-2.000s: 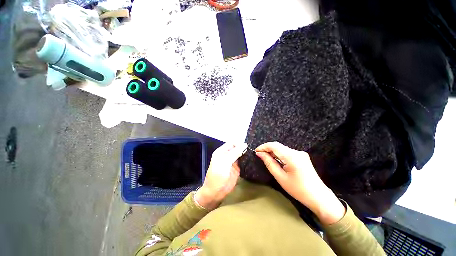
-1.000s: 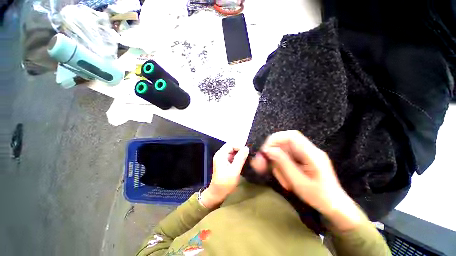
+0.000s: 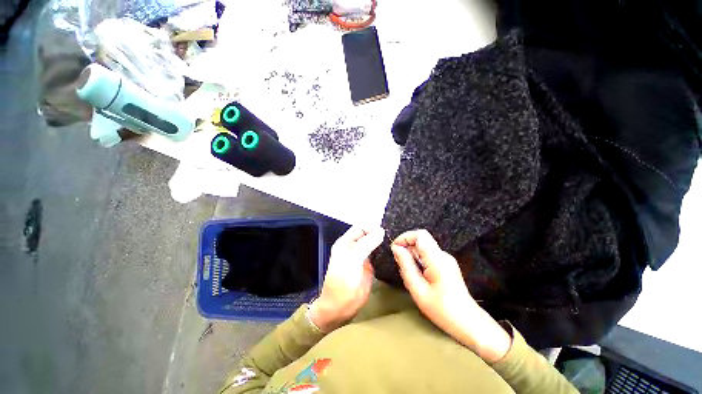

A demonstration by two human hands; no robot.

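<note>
A black garment with a speckled fleecy face [image 3: 469, 146] lies over the table's edge and my lap. My left hand [image 3: 348, 273] pinches the garment's edge between thumb and fingers. My right hand [image 3: 435, 281] is close beside it on the right, thumb and fingertips pinched together at the same edge. A thin glint shows between the two hands' fingertips; whether it is a needle or thread is too small to tell.
Loose small fasteners [image 3: 336, 141] lie on the white table below a phone [image 3: 366, 65]. Three black thread cones [image 3: 258, 142], a teal bottle [image 3: 135, 104] and red-orange handles [image 3: 352, 23] are there. A blue basket [image 3: 206, 269] holds black cloth. A dark crate [image 3: 646, 381] is lower right.
My right hand has come back down from its raised, blurred position to the garment's edge beside my left hand. My left hand stays at the edge. The view has shifted slightly.
</note>
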